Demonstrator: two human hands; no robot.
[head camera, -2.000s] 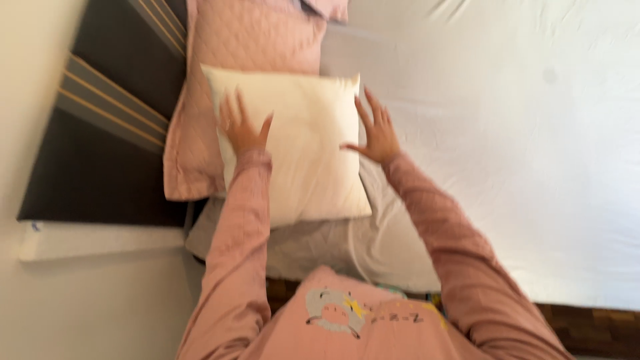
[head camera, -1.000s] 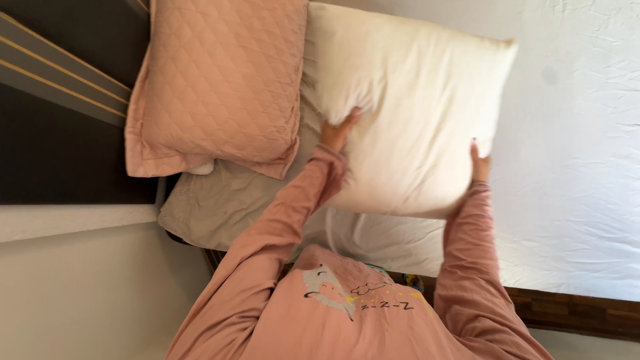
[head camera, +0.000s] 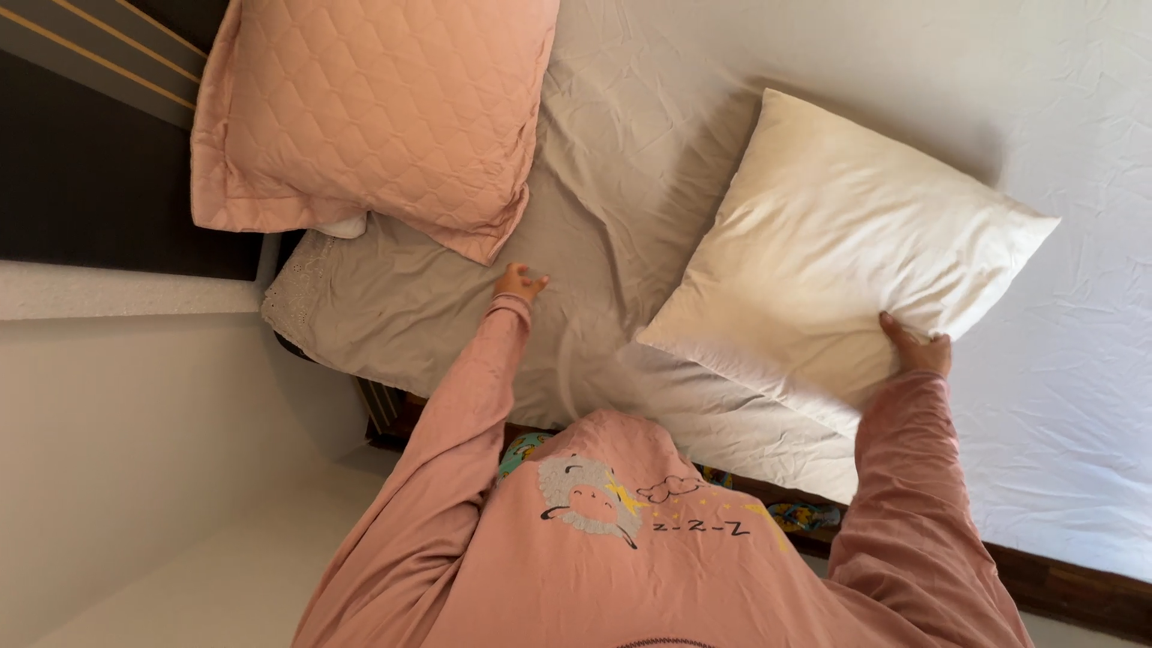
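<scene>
My right hand (head camera: 918, 348) grips the lower right edge of a cream square cushion (head camera: 837, 252), its thumb on top and the other fingers mostly hidden. The cushion lies tilted over the bed, right of the middle of the view. My left hand (head camera: 520, 283) holds nothing, its fingers apart and a little curled, just below the corner of a pink quilted pillow (head camera: 387, 108). That pillow rests at the head end of the bed, with a bit of white showing under its lower edge.
A wrinkled light bed sheet (head camera: 576, 360) covers the mattress. The dark headboard (head camera: 108, 162) with gold lines stands at the left, beside a pale wall (head camera: 162, 405). Patterned flip-flops (head camera: 804, 517) are on the floor by the bed's near edge.
The cream cushion, on the pink pillow two seconds ago, has moved right, away from it. My left hand has let go of the cushion; my right hand still has hold of it.
</scene>
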